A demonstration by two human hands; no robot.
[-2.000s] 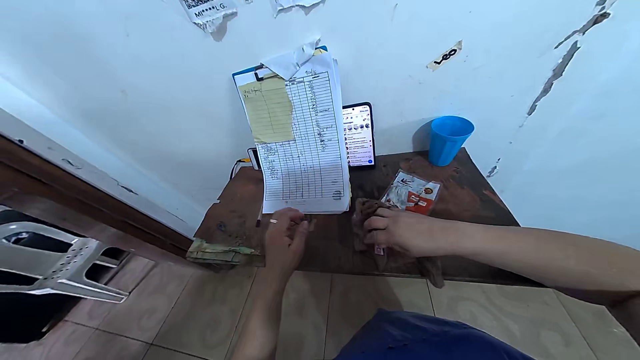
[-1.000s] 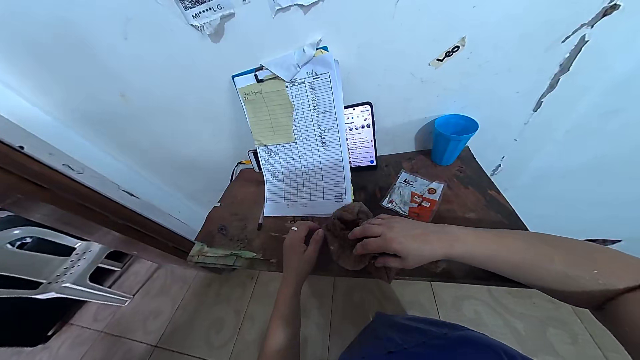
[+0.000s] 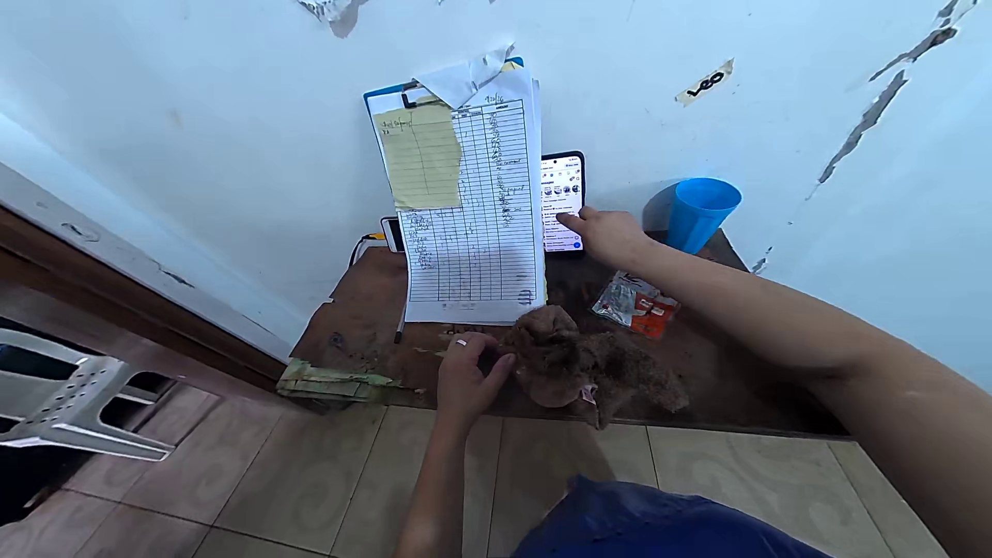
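Note:
A brown cloth lies crumpled near the front edge of a dark wooden table. My left hand, with a ring on one finger, rests at the cloth's left side; its fingers are curled, and whether they pinch the cloth cannot be told. My right hand reaches to the smartphone, a fingertip at its lit screen and the thumb or another finger by its right edge. The phone leans upright against the wall, partly behind a clipboard with ruled, handwritten sheets. A yellow paper lies over the top sheet.
A blue plastic cup stands at the back right. A silver and red packet lies under my right forearm. A pen, a second phone and torn green material are at the left. A plastic chair stands beyond the door frame.
My right hand has let go of the brown cloth and moved up to the phone. The cloth, earlier bunched under that hand, now lies spread on the table beside my left hand.

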